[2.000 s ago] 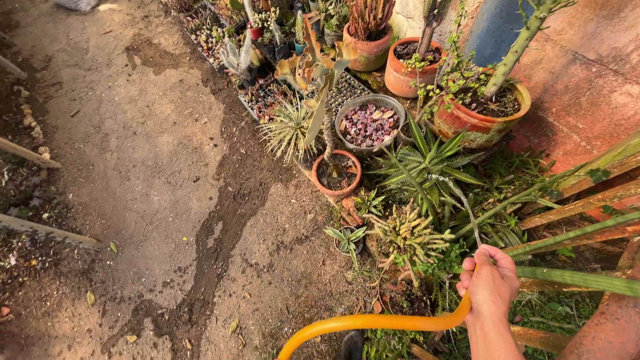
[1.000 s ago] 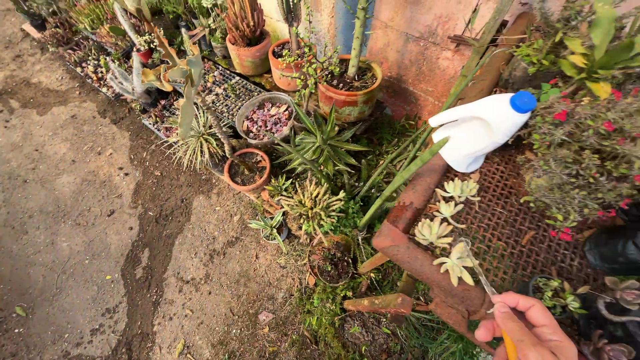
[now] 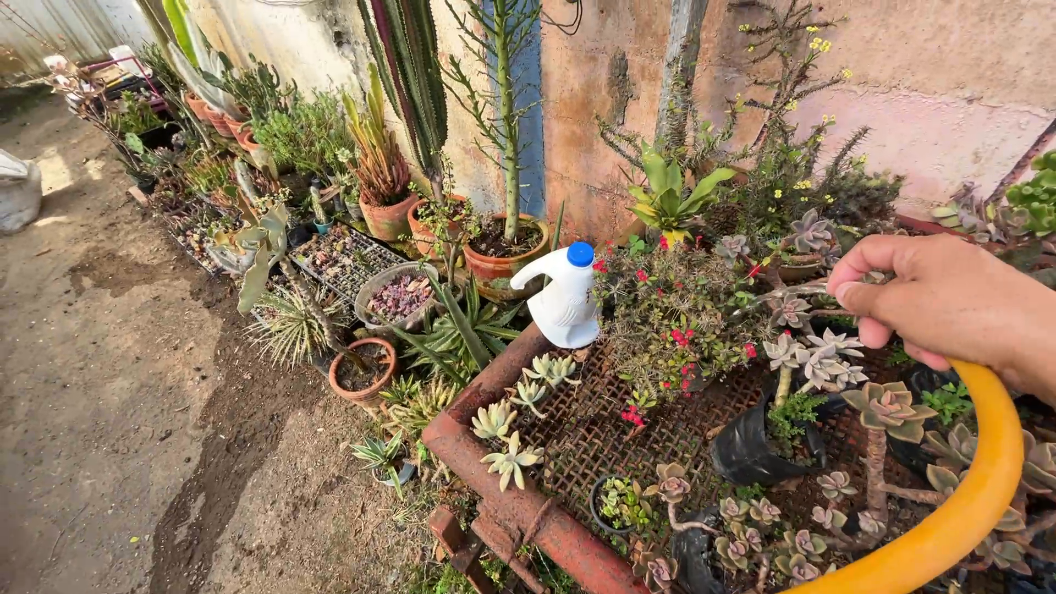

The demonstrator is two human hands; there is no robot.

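Observation:
At the right, my right hand [image 3: 949, 305] is closed around the end of a yellow garden hose [image 3: 982, 478]. Water [image 3: 771, 297] leaves the hose end leftward, over succulents and a thorny plant with red flowers [image 3: 676, 322]. Below the hand, pale rosette succulents [image 3: 817, 359] grow in a black plastic bag [image 3: 755, 441]. A white plastic jug [image 3: 565, 301] with a blue cap stands upright on the rusty metal mesh [image 3: 577, 437], near several loose succulent rosettes [image 3: 511, 458]. My left hand is out of view.
The table's rusty pipe frame [image 3: 470, 445] crosses the lower middle. Terracotta pots [image 3: 363, 371], a bowl of reddish succulents [image 3: 398, 297] and a seedling tray [image 3: 346, 260] line the painted wall [image 3: 594, 132]. A dirt path [image 3: 107, 396] runs along the left, with a white sack [image 3: 16, 190] beside it.
The view has swung up and rightward. My right hand, with the hose, has moved from the ground plants, past the loose rosettes on the mesh, to the red-flowered plant.

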